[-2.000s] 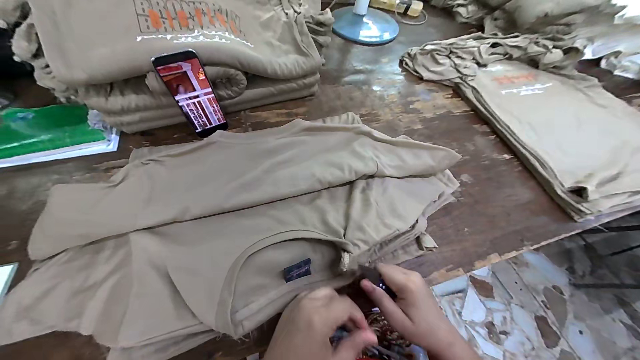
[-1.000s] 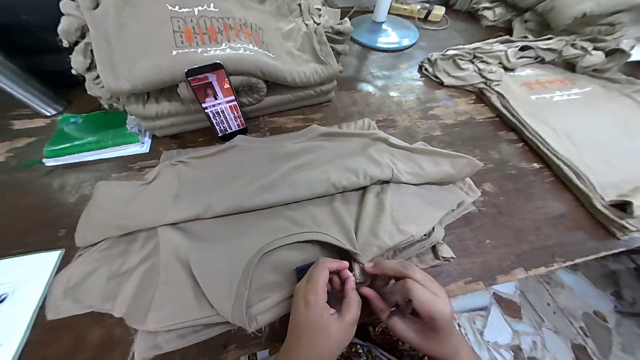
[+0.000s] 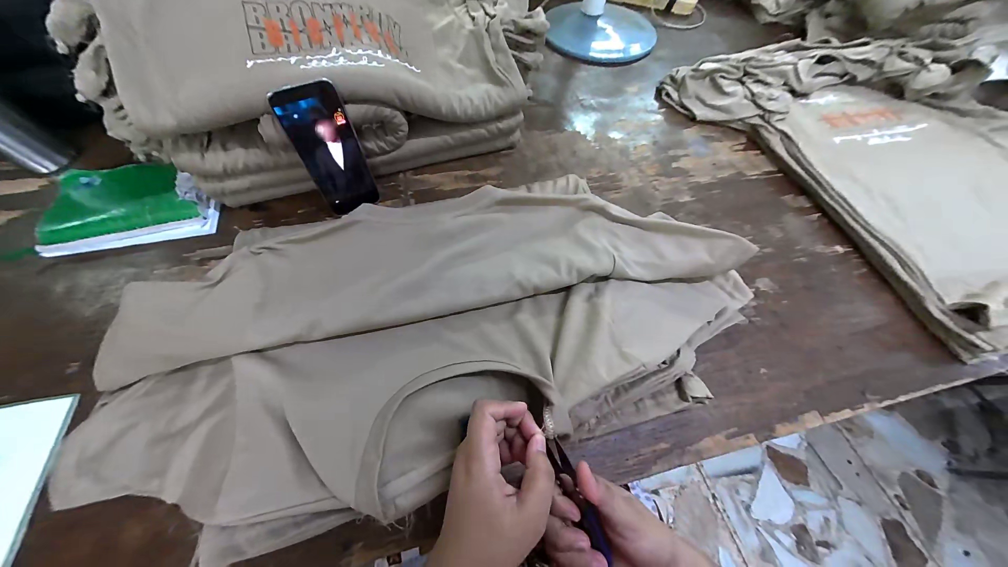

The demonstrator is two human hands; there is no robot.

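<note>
A stack of tan T-shirts [image 3: 425, 307] lies on the wooden table, the top one with its ribbed neckline [image 3: 409, 394] toward me. My left hand [image 3: 500, 480] pinches something small, perhaps a thread, beside the neckline's seam; its fingertips hide the spot. In my right hand [image 3: 602, 516] is a small dark cutting tool, seemingly thread snips [image 3: 579, 500], its pointed tip close to the seam at the collar edge. The fingers hide part of the tool. Dark fabric, the neck label, shows only as a sliver behind my left hand.
Folded tan garments with print [image 3: 331, 87] stand behind, a smartphone [image 3: 324, 146] leaning on them. More printed garments [image 3: 906, 173] lie at right. A green-covered pad [image 3: 118, 205] is at left, a round lamp-like base [image 3: 601, 33] at the back. The table's edge [image 3: 787, 433] borders a patterned floor.
My fingers were bunched at the collar seam a second ago; now my hands are slightly apart, and the dark tool in my right hand shows more plainly. The phone's picture has changed.
</note>
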